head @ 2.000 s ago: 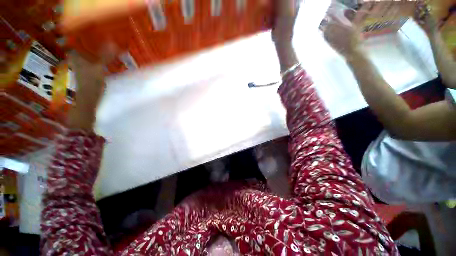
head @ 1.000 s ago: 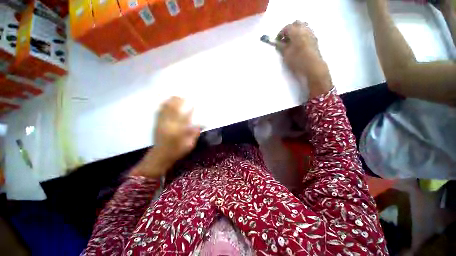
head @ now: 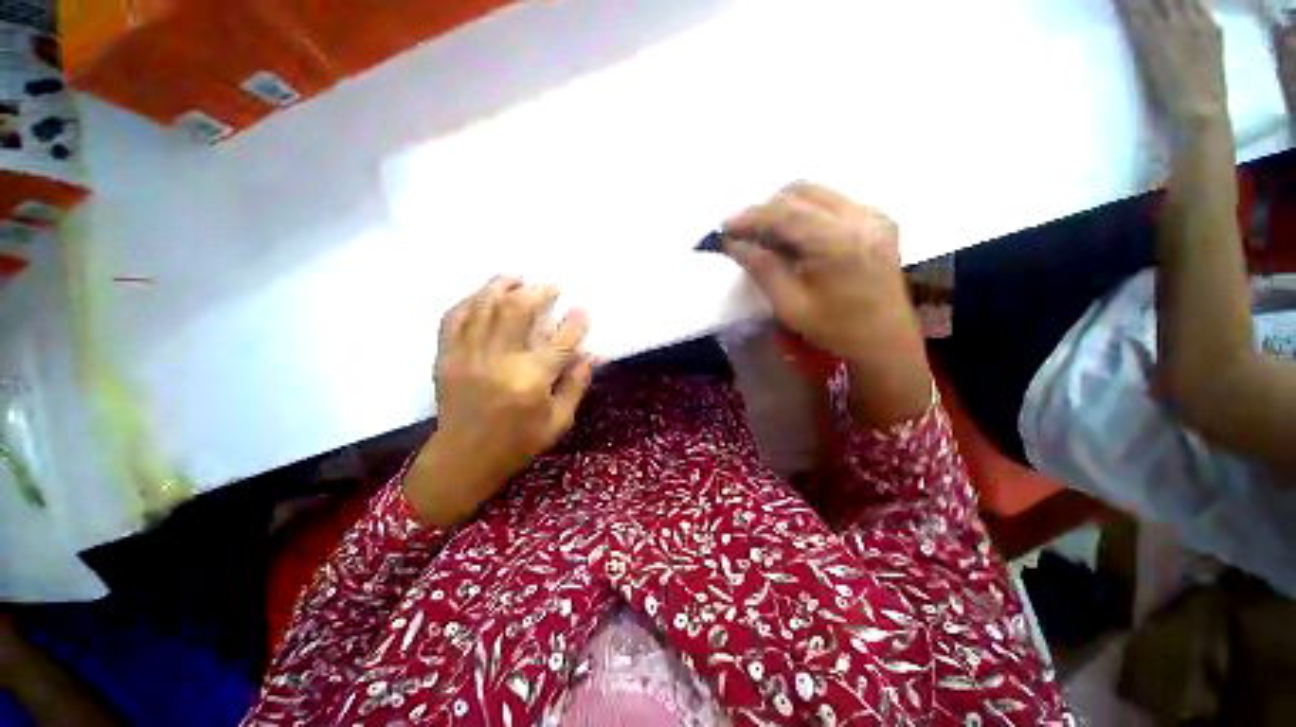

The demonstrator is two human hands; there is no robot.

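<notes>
My right hand is closed on a small dark-tipped tool, just above the white sheet near the table's front edge. The tip points left; the hand hides the rest. My left hand rests at the table's front edge with fingers bent. A pale spot shows at its fingertips, but I cannot tell if it holds something. A white sheet lies flat under and beyond the hands, its outline faint. Orange cartons stand in a row at the upper left.
More orange cartons stand at the far left. A yellowish tape band runs down the table's left part, with a short red line beside it. Another person's arm reaches onto the table at the right.
The left hand has let go of the cartons and come to the front edge. The right hand has taken hold of the tool and brought it nearer. The view has shifted.
</notes>
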